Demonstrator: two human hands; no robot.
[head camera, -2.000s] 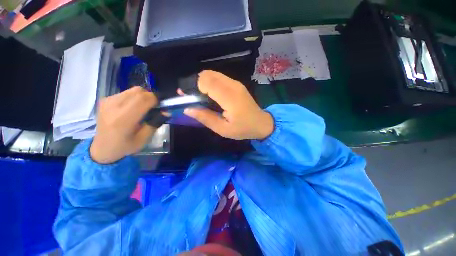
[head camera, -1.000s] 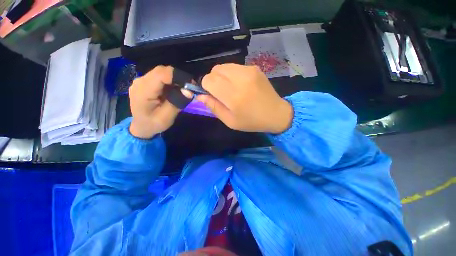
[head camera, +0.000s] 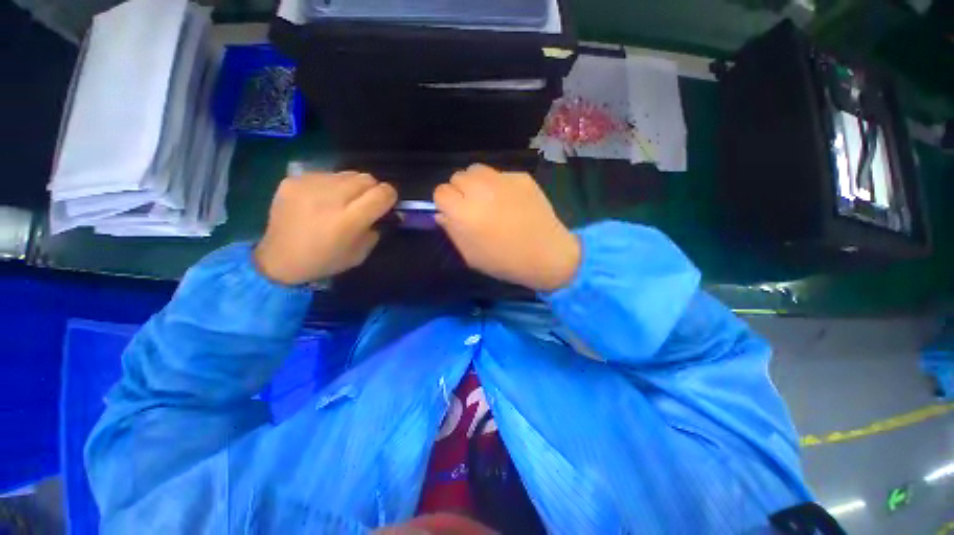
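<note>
A tablet [head camera: 419,213] is seen nearly edge-on between my two hands, with a thin bright line along its edge. My left hand [head camera: 326,225] is closed on its left end, knuckles up. My right hand [head camera: 507,222] is closed on its right end. The fingertips and most of the tablet's face are hidden by the hands and by the dark area below. The tablet is in front of my chest, just on the near side of a stack of black foam trays [head camera: 439,115].
A grey-blue cover [head camera: 434,10] lies on the stack. At left are a white sleeve stack [head camera: 115,115] and a blue bin [head camera: 262,99] of dark small parts. At right, red specks lie on white paper [head camera: 657,115], beside another black tray [head camera: 769,146] holding an open unit.
My hands have moved apart to the tablet's two ends, and it now looks level. My left hand has turned knuckles up. The view has shifted, showing more of the blue bin.
</note>
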